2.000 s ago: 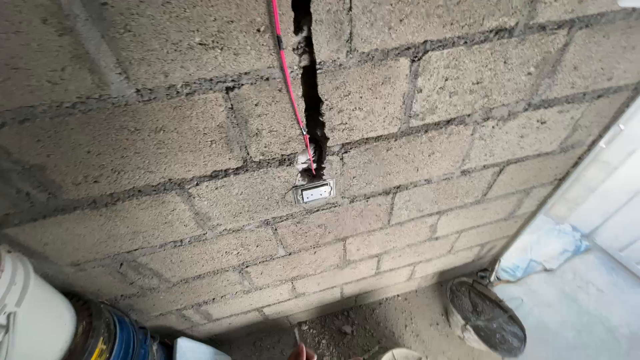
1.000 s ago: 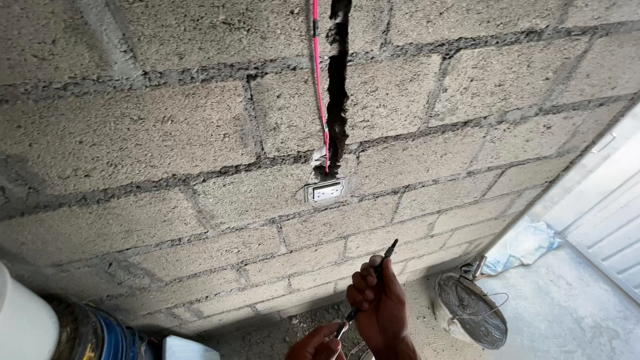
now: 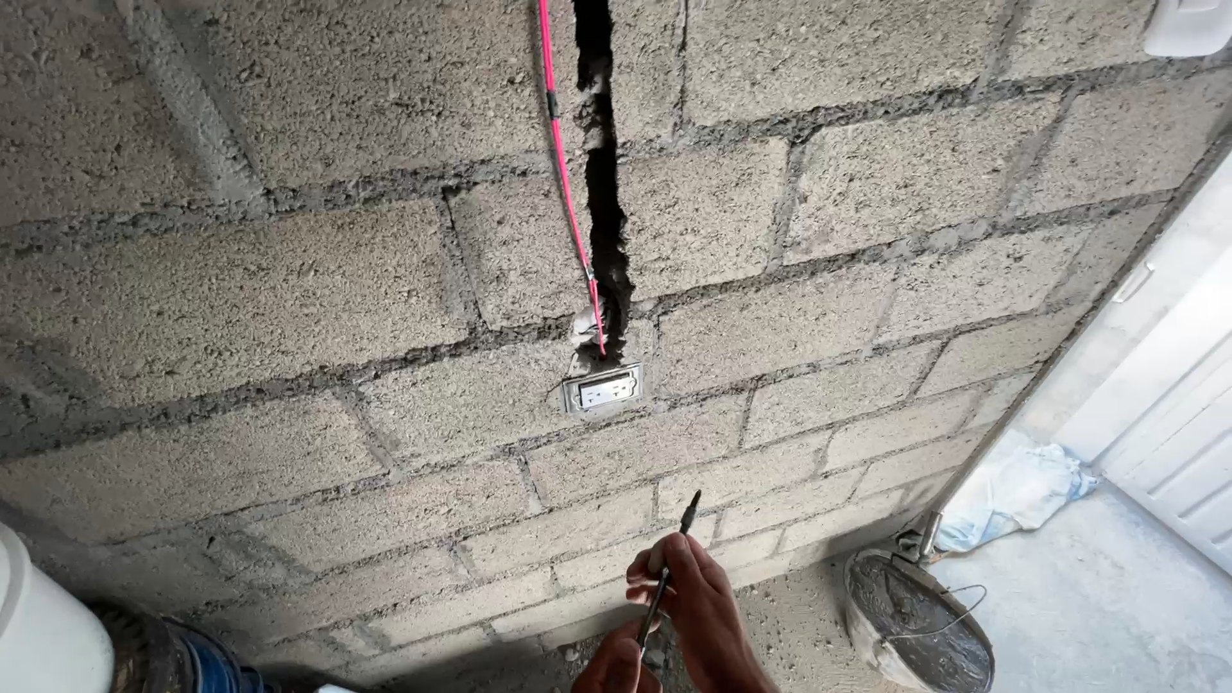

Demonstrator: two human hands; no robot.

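Observation:
Near the bottom centre my right hand (image 3: 698,606) grips the upper part of a thin dark tool, seemingly a screwdriver shaft (image 3: 689,512), its tip pointing up. Just below and to the left, my left hand (image 3: 616,662) is closed around the tool's lower part, partly cut off by the frame edge. Above the hands, a white electrical outlet (image 3: 608,388) is set in the concrete block wall (image 3: 539,452). A pink wire (image 3: 568,192) with dark tape on it runs down beside a chiselled slot (image 3: 604,192) and ends just above the outlet.
A bucket of wet mortar (image 3: 914,606) with a wire handle stands on the floor at lower right. Past it lies a pale plastic bag (image 3: 1011,496) near a white ribbed door (image 3: 1174,423). A white bucket (image 3: 43,616) and a blue container (image 3: 207,659) are at lower left.
Both hands have risen into view from the bottom edge, where only fingertips showed two seconds ago. The tool has come into view with them.

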